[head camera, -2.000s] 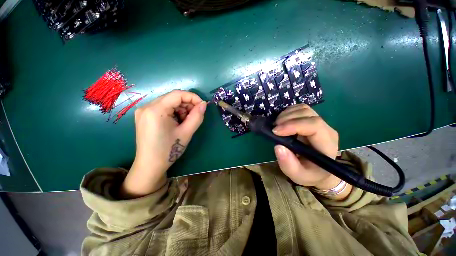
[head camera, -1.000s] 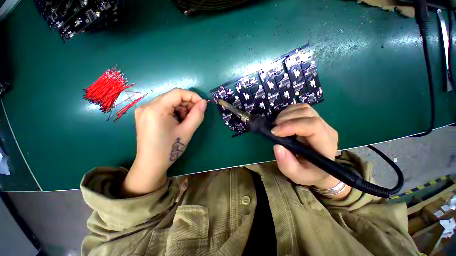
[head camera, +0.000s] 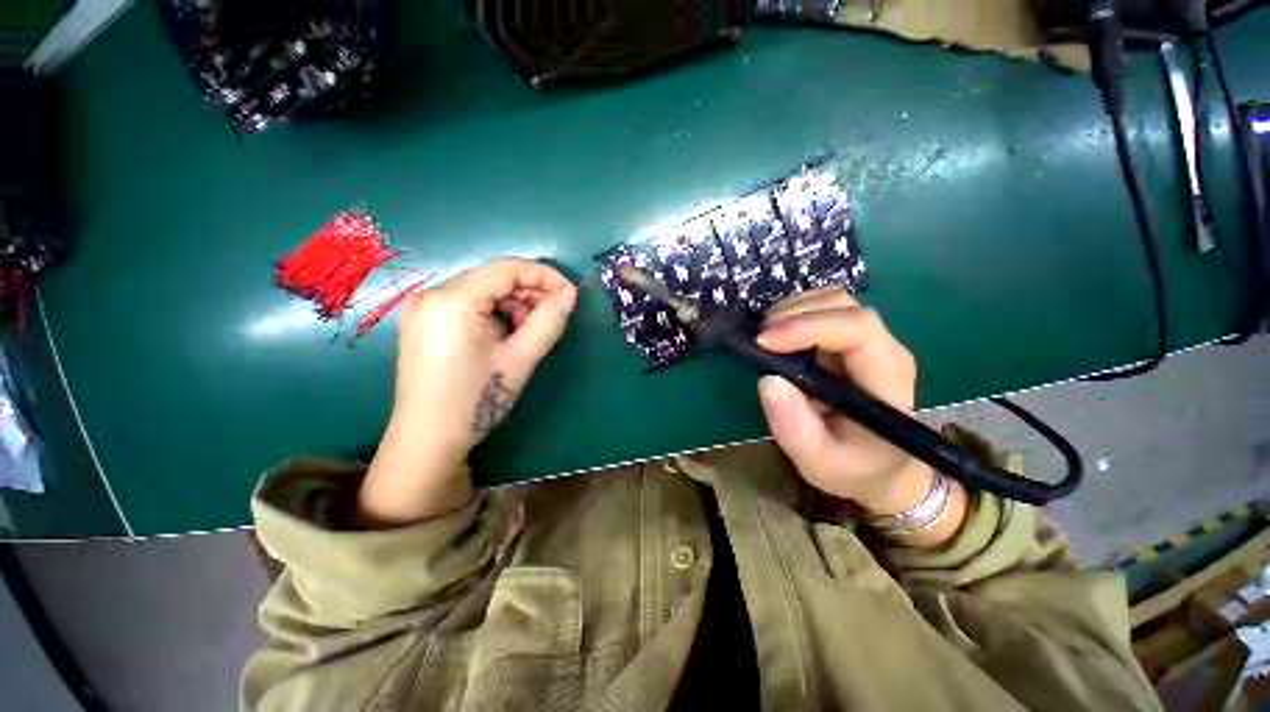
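Observation:
A dark PCB panel (head camera: 752, 248) with silvery parts lies on the green mat in front of me. My right hand (head camera: 843, 397) holds the black soldering iron (head camera: 891, 424), its metal tip over the panel's left end. My left hand (head camera: 481, 348) is at the panel's left edge, thumb and fingertip pinched on a thin lead wire (head camera: 586, 282) whose end points at the panel; whether it touches a pad is too small to tell. A pile of red lead wires (head camera: 334, 262) lies left of my left hand.
Stacked dark panels (head camera: 279, 63) stand at the upper left. A black fan with a wire grille (head camera: 599, 35) is at the back. Tan cardboard (head camera: 933, 25), metal tweezers (head camera: 1187, 146) and a black cord (head camera: 1145, 237) are at the right. A clear plastic bag (head camera: 20, 442) lies at the far left.
The view has shifted, showing more of the fan and cardboard. The iron's tip sits slightly further right and away from the left fingertips. Both hands keep their grips.

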